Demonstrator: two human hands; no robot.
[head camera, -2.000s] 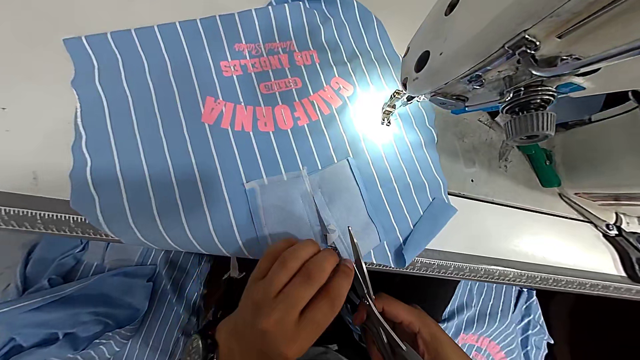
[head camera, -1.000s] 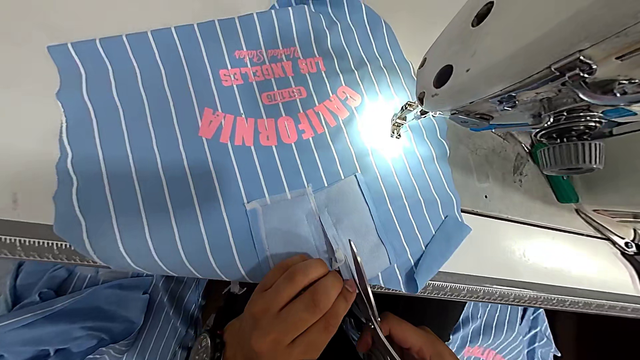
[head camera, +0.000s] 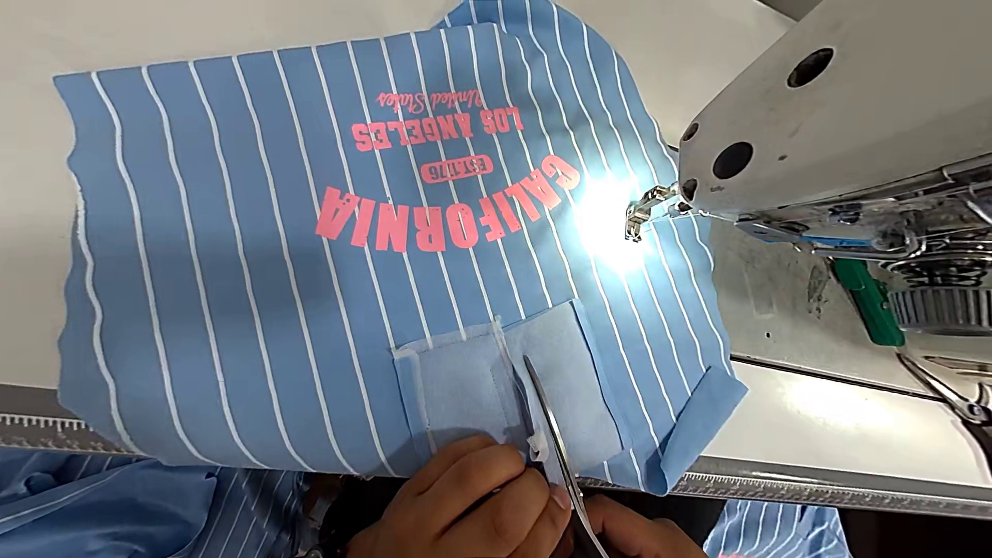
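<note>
A blue fabric panel with white stripes and pink print (head camera: 256, 310) lies across the sewing machine bed. Near its front edge are pale blue facing pieces (head camera: 581, 380) with a narrow gap or fold between them. My left hand (head camera: 480, 504) pinches the cloth at the lower end of that fold, beside a small whitish scrap. My right hand (head camera: 632, 531), partly cut off by the lower edge, holds metal scissors (head camera: 554, 434), whose blades lie along the fold, pointing away from me. The handles are out of view. The machine's presser foot (head camera: 639, 217) stands over the panel's right part, under a bright lamp.
The sewing machine head (head camera: 759, 116) fills the upper right. A green-handled tool (head camera: 868, 302) and another pair of scissors or snips (head camera: 949, 391) lie at the right. A metal ruler (head camera: 775, 484) runs along the table edge. More striped blue cloth (head camera: 101, 504) is at the lower left.
The scissor blades were apart one and two seconds ago and now look closed together along the fold. My left hand stays at the cloth.
</note>
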